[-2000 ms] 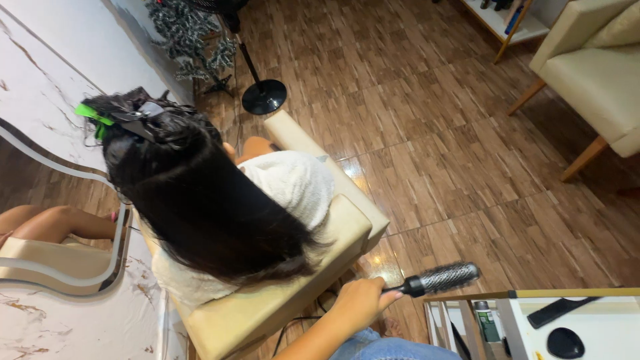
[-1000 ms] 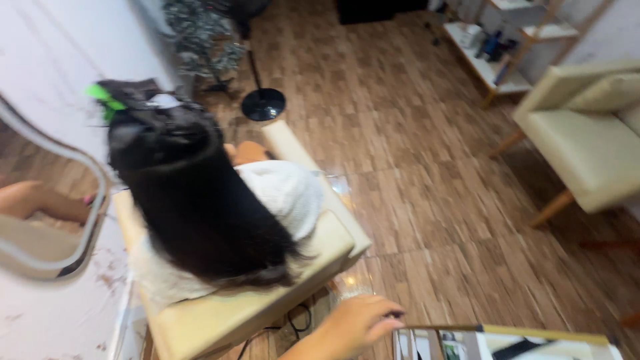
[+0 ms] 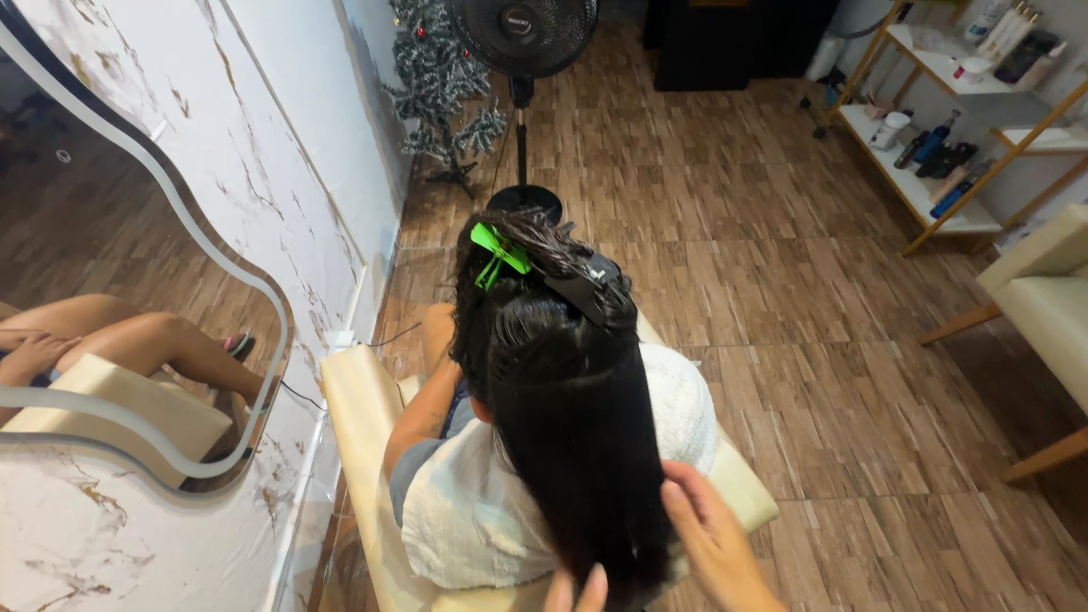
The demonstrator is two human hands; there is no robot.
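A seated person with a white towel [image 3: 476,510] over the shoulders is seen from behind and above. The long dark hair [image 3: 578,442] hangs straight down the back. On top, a green hair clip [image 3: 500,253] and a dark hair clip [image 3: 586,285] hold upper sections. My right hand [image 3: 714,540] touches the right edge of the hanging hair, fingers apart, with no tool in it. At the bottom edge only the fingertips of my left hand [image 3: 578,593] show, by the lower ends of the hair; whether they grip any strands cannot be told.
The person sits in a cream padded chair [image 3: 361,425]. A wavy-edged mirror [image 3: 212,340] is on the marbled wall at left. Beyond stand a black pedestal fan [image 3: 523,102] and a small artificial tree [image 3: 438,85]. At right are a shelf unit [image 3: 922,200] with bottles and a cream armchair [image 3: 1041,297].
The round brush seen in my right hand two seconds ago is no longer in it. That hand is now at the hair, and fingertips of my left hand have appeared. The view has shifted.
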